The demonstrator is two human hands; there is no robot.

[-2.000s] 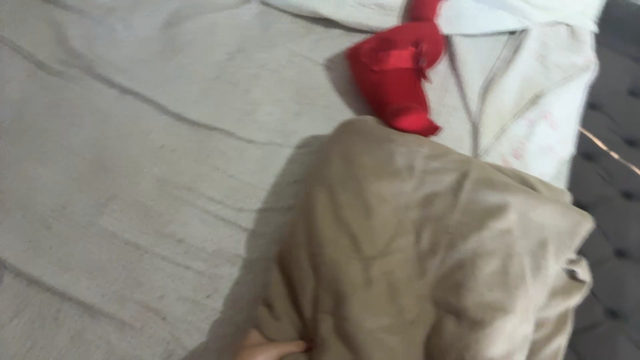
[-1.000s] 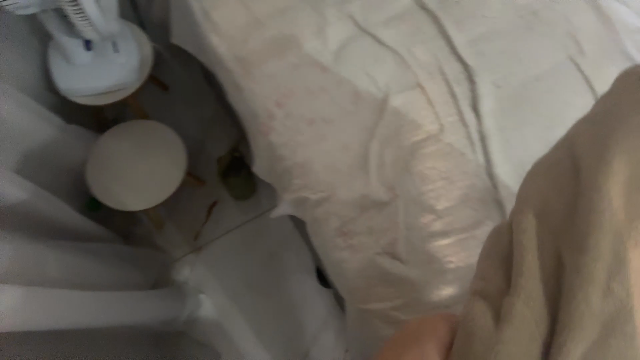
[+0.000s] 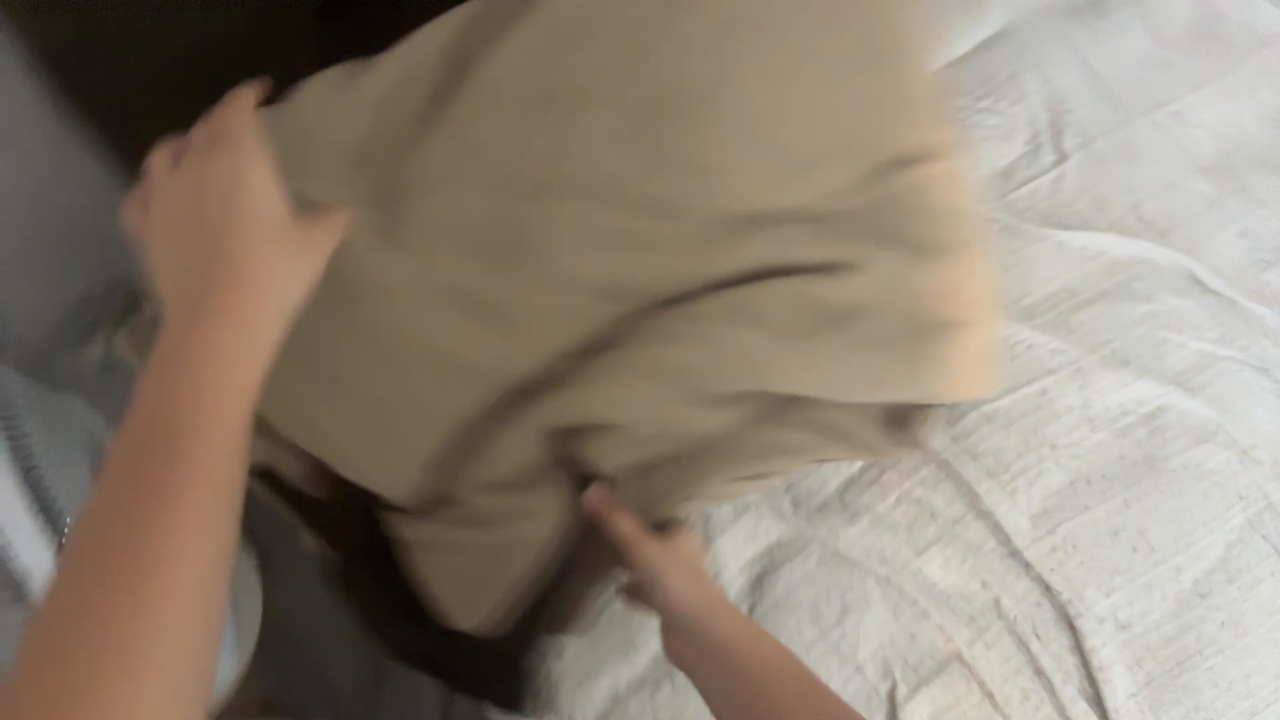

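Note:
A folded tan cloth (image 3: pixel 640 240), blurred by motion, fills the upper middle of the head view, over the corner of a bed. My left hand (image 3: pixel 235 205) grips its upper left edge, thumb on top and the other fingers partly behind it. Lower down, my right hand (image 3: pixel 655 560) holds the near edge by a fold, its index finger and thumb at the cloth; some of its fingertips are hidden. Beneath and to the right lies a wrinkled whitish bed sheet (image 3: pixel 1130 480).
A pale round stool top (image 3: pixel 240 610) shows partly behind my left forearm at the lower left, beside a white ribbed object (image 3: pixel 30 470), perhaps the fan. Dark floor (image 3: pixel 330 620) runs along the bed's edge. A dark area (image 3: pixel 200 50) lies at the top left.
The view has swung a lot. Both my hands are now in view on the tan cloth, where only one showed in part before. The red item seen two seconds ago is out of view.

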